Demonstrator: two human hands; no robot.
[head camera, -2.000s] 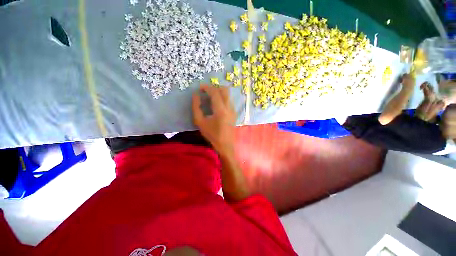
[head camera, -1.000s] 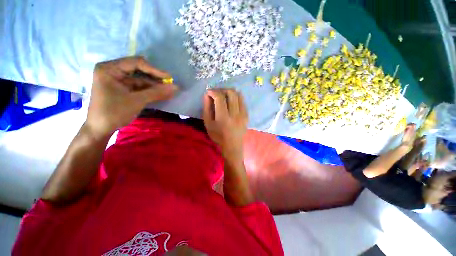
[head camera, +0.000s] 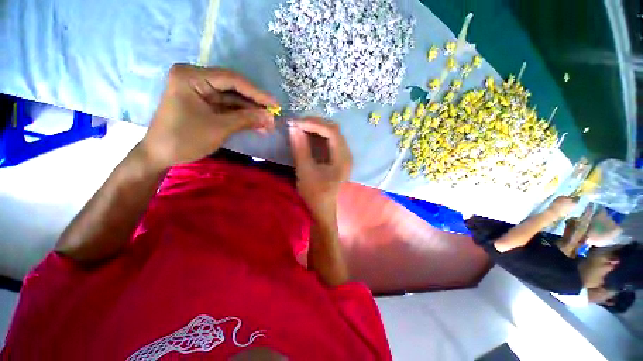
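Observation:
My left hand (head camera: 211, 113) pinches a yellow piece (head camera: 273, 111) between thumb and forefinger, above the near edge of the table cover. My right hand (head camera: 321, 156) is just right of it, with thumb and forefinger together on a tiny white piece (head camera: 291, 124). The two pieces are close but apart. A heap of white pieces (head camera: 343, 53) lies on the cover beyond my hands. A heap of yellow pieces (head camera: 479, 134) lies to its right, glared white at its near side.
The pale blue-grey cover (head camera: 106, 49) carries cream tape strips (head camera: 209, 32). A dark green conveyor belt (head camera: 557, 70) runs beyond, with a few single pieces. Another worker in dark clothing (head camera: 536, 247) sits at the right beside a clear plastic bag (head camera: 620, 185). Blue stools (head camera: 53, 137) stand below the bench.
My left hand came into view with a yellow piece and moved right towards my right hand. My right hand left the heap's edge and now pinches a white piece. The view has turned.

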